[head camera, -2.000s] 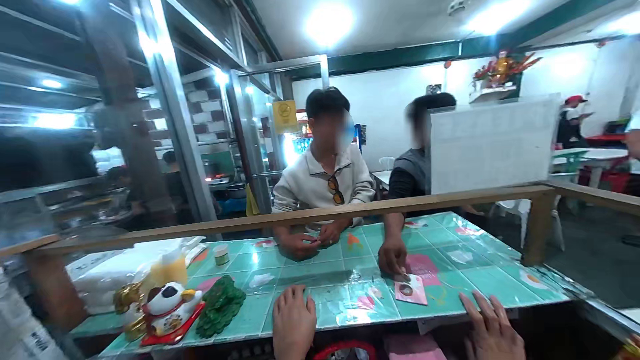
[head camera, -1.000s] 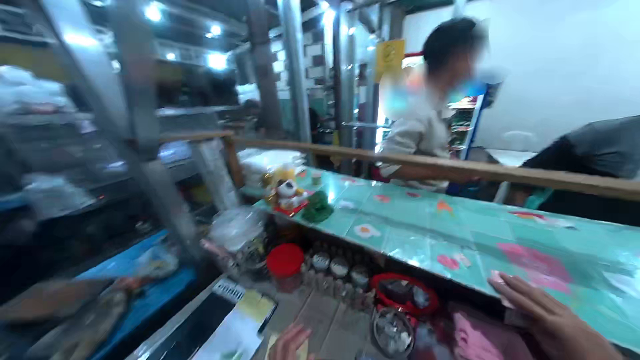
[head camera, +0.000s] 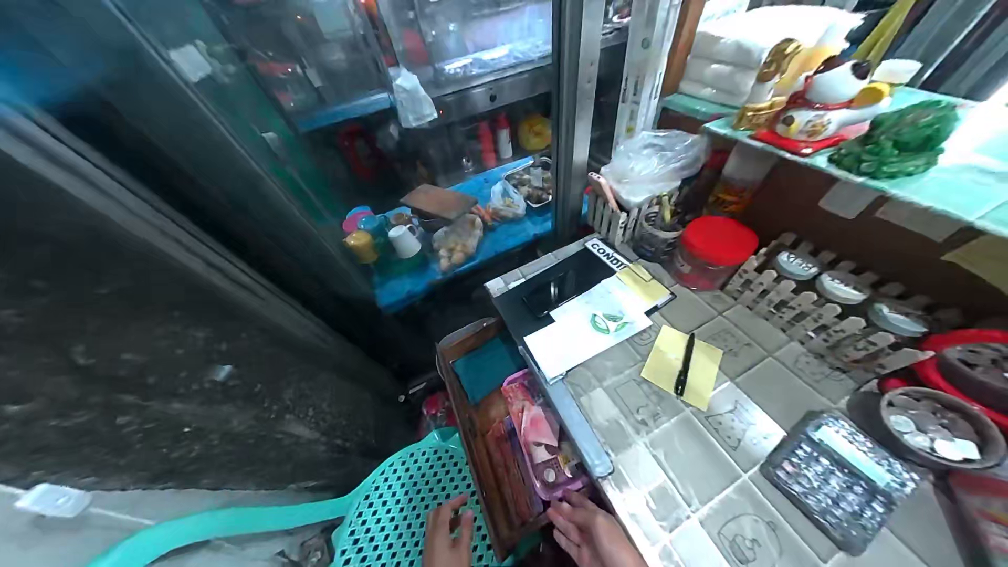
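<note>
A wooden drawer (head camera: 465, 425) stands pulled out below the tiled counter. Inside it lie a teal item (head camera: 487, 368) and a pink plastic tray (head camera: 551, 480) with banknotes (head camera: 535, 425). My right hand (head camera: 587, 529) is at the tray's near end, by the drawer's front corner; whether it grips anything is hidden. Over the edge of a teal plastic chair (head camera: 413, 496), left of the drawer, my left hand (head camera: 450, 535) has its fingers apart and holds nothing. On the counter, a black pen (head camera: 685, 366) rests on yellow paper (head camera: 660, 364), beside a clipboard with papers (head camera: 587, 327).
A calculator (head camera: 839, 476) and a bowl of coins (head camera: 921, 429) are at the right. Behind them run a small picket fence (head camera: 811, 315) and a red-lidded jar (head camera: 713, 248). A lucky cat figure (head camera: 827, 106) sits on the upper ledge. Glass-fronted shelves stand at the left.
The view has swung far left and down, from the ledge with two people to the drawer. The small pale item in my right hand one second ago is no longer visible there.
</note>
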